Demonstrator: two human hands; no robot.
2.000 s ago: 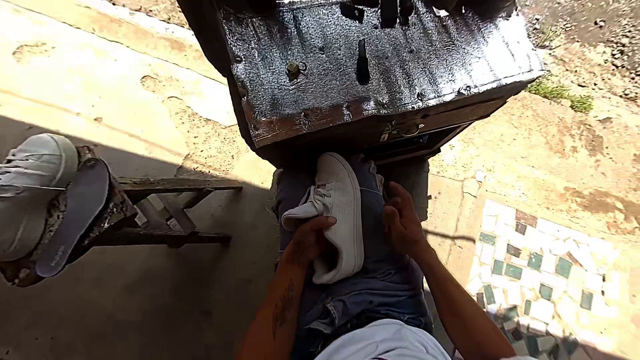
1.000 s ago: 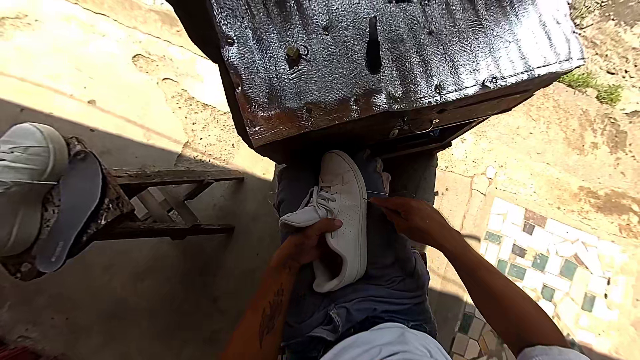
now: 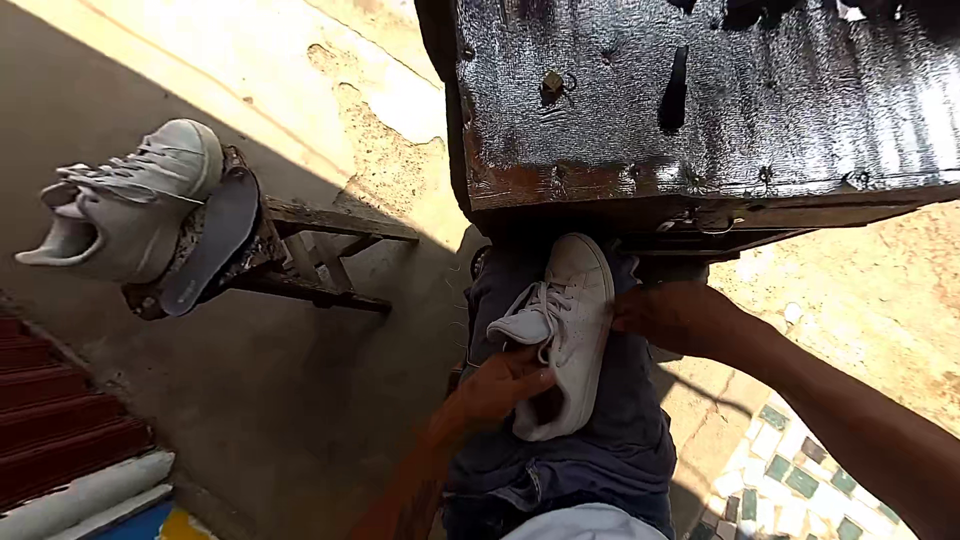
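Observation:
A white lace-up sneaker [image 3: 581,337] lies on its side across my lap, toe toward the metal-topped box, its opening facing my body. My left hand [image 3: 506,386] grips it at the tongue and collar, fingers partly inside. At the sole edge on the other side is my right hand [image 3: 664,315], its fingertips pinched together; whatever they pinch is too small or dark to make out. A second white sneaker [image 3: 142,199] rests on a small wooden stand at the left, with a grey insole [image 3: 214,240] beside it.
A box covered in dented sheet metal [image 3: 570,142] stands just beyond my knees. The wooden stand's legs [image 3: 330,296] reach toward me from the left. Dark red ridged material [image 3: 60,405] is at the lower left, and broken mosaic tiles [image 3: 802,480] cover ground at the lower right.
My right hand came up to the sneaker's sole edge from beside it, then drew away with what looks like a thin tool or thread, and is now close against the edge. My left hand kept its hold.

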